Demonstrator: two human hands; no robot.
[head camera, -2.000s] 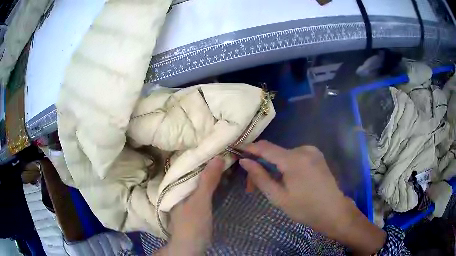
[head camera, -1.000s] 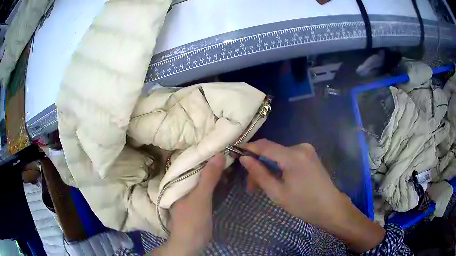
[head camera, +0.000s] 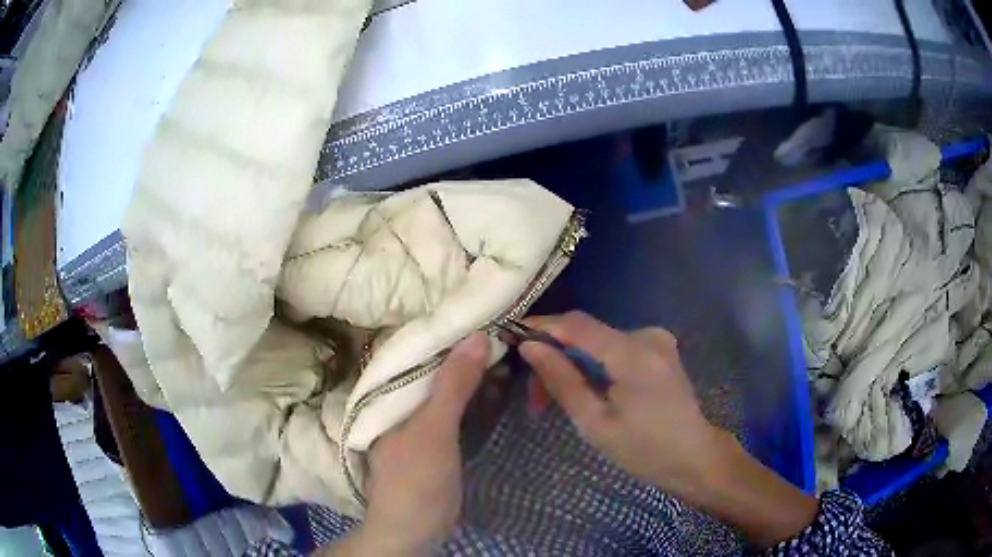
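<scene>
The cream quilted puffer jacket (head camera: 223, 218) hangs over the table edge and bunches on my lap. Its front zipper (head camera: 411, 373) runs diagonally along the jacket edge, with a metal slider near the top end. My left hand (head camera: 422, 462) grips the zipper edge, thumb on top; its other fingers are hidden. My right hand (head camera: 625, 397) holds a thin dark blue tool (head camera: 582, 363), perhaps snips or a seam ripper. The tool's metal tip touches the zipper edge just right of my left thumb.
The white table (head camera: 490, 46) has a printed ruler tape (head camera: 522, 109) along its edge and dark straps at right. A blue bin (head camera: 785, 326) at right holds more cream garments (head camera: 881, 316). Another person's arm (head camera: 136, 446) shows at lower left.
The zipper's top end has turned slightly and shifted a little left. Both hands stay almost in place, with the tool tip still at the zipper edge.
</scene>
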